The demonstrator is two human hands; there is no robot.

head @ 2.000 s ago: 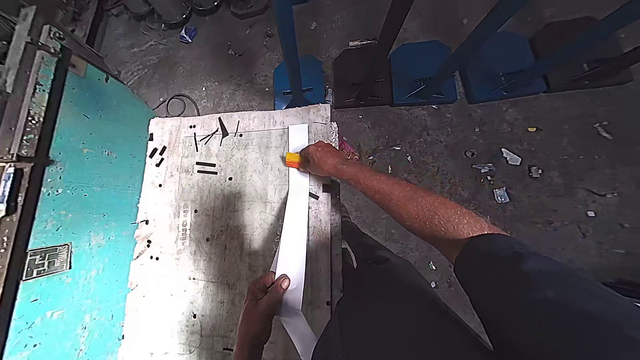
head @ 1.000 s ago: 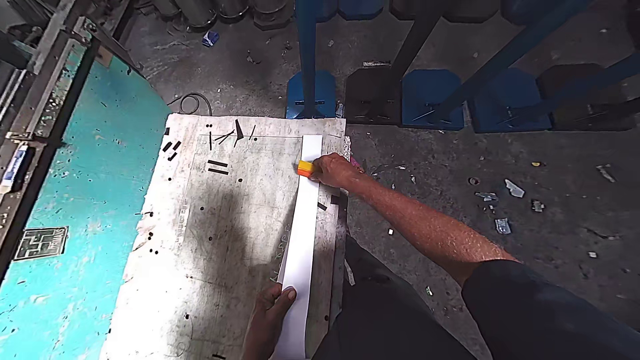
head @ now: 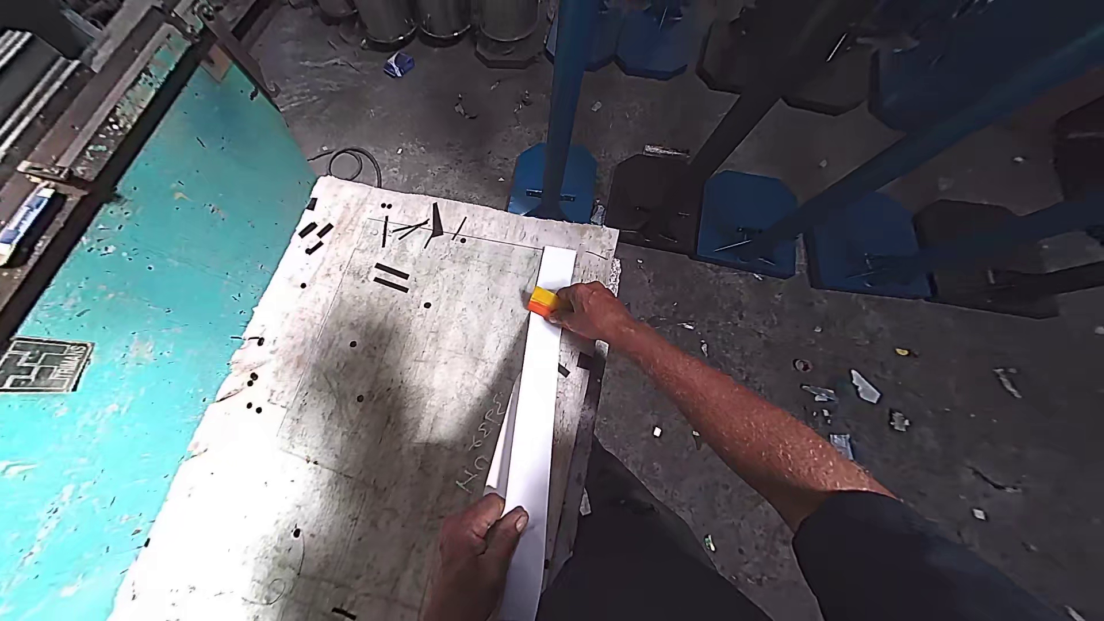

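Note:
A long white strip [head: 536,405] of sheet material lies lengthwise along the right side of a worn, light-coloured work board [head: 388,345]. Near the strip's far end, my right hand [head: 595,312] grips a small yellow and orange block [head: 543,301] that rests across the strip's left edge. Lower down, my left hand [head: 479,552] pinches the strip between thumb and fingers. Part of the strip, or a second layer, shows beneath it on the left [head: 504,440]. Faint handwriting marks the board beside it.
Small black strips [head: 392,278] and dark holes dot the board. A turquoise machine panel [head: 198,207] stands at the left. Blue posts with flat bases [head: 746,222] stand on the floor beyond, where scraps [head: 864,386] lie. A cable [head: 354,164] coils behind the board.
The view has shifted. My right hand and the block remain near the strip's far end. The strip's near part, bent beside my left hand two seconds ago, now runs straighter.

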